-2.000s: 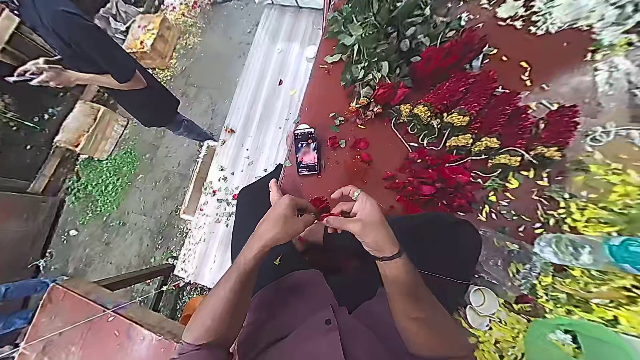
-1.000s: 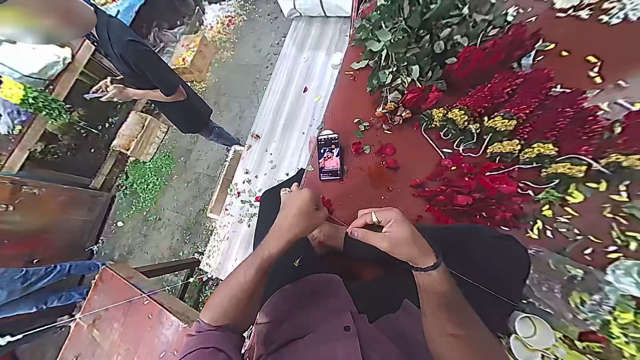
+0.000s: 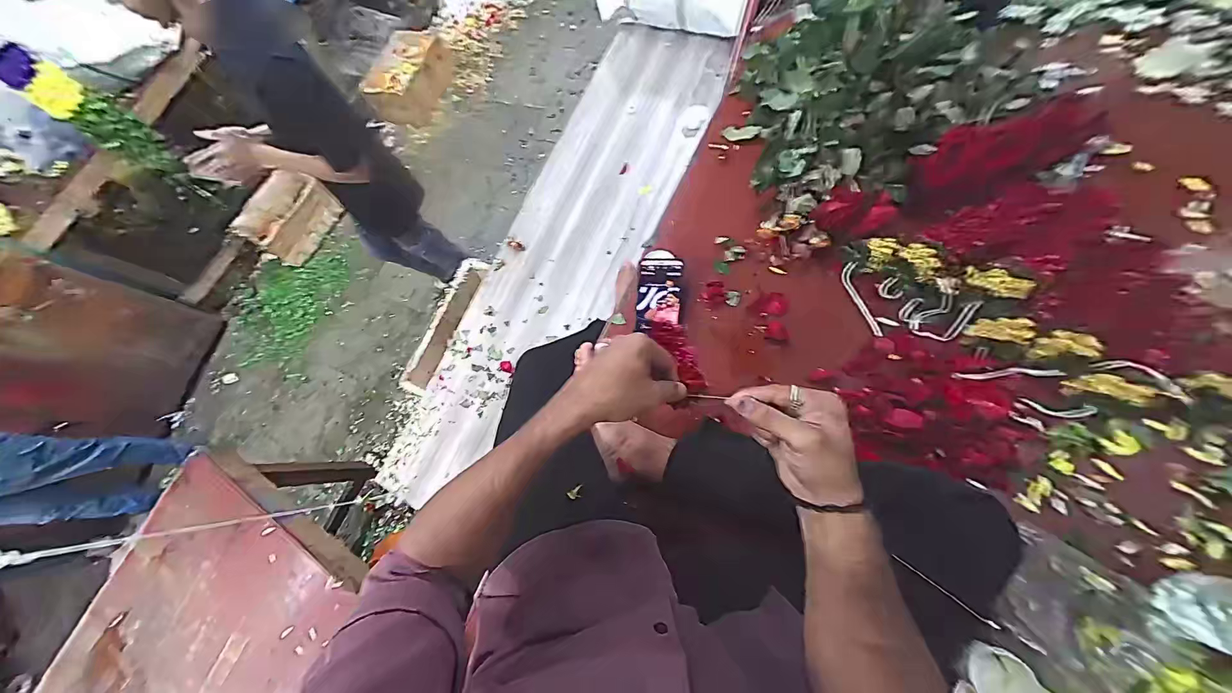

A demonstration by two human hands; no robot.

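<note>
My left hand [image 3: 626,377] grips the lower end of a strand of red petals [image 3: 680,354], which lies beyond its fingers. From there a short taut thread [image 3: 709,397] runs to my right hand [image 3: 799,433], which pinches it between thumb and finger and wears a ring. Just beyond the strand lies a smartphone [image 3: 660,294] with a lit screen on the red surface. Loose red petals [image 3: 905,414] are heaped to the right of my right hand. Red garlands [image 3: 1030,221] with yellow flower bunches [image 3: 1001,282] and white cords lie farther right.
Green leafy stems [image 3: 847,87] are piled at the top. A whitish corrugated sheet [image 3: 616,144] borders the red surface [image 3: 722,192] on the left. A person in dark clothes [image 3: 308,106] stands at the upper left near wooden crates. A line crosses a reddish board [image 3: 212,577] at the lower left.
My hands, close together two seconds ago, are now apart with a thread taut between them. The red strand shows more plainly beside my left hand. The view has shifted left.
</note>
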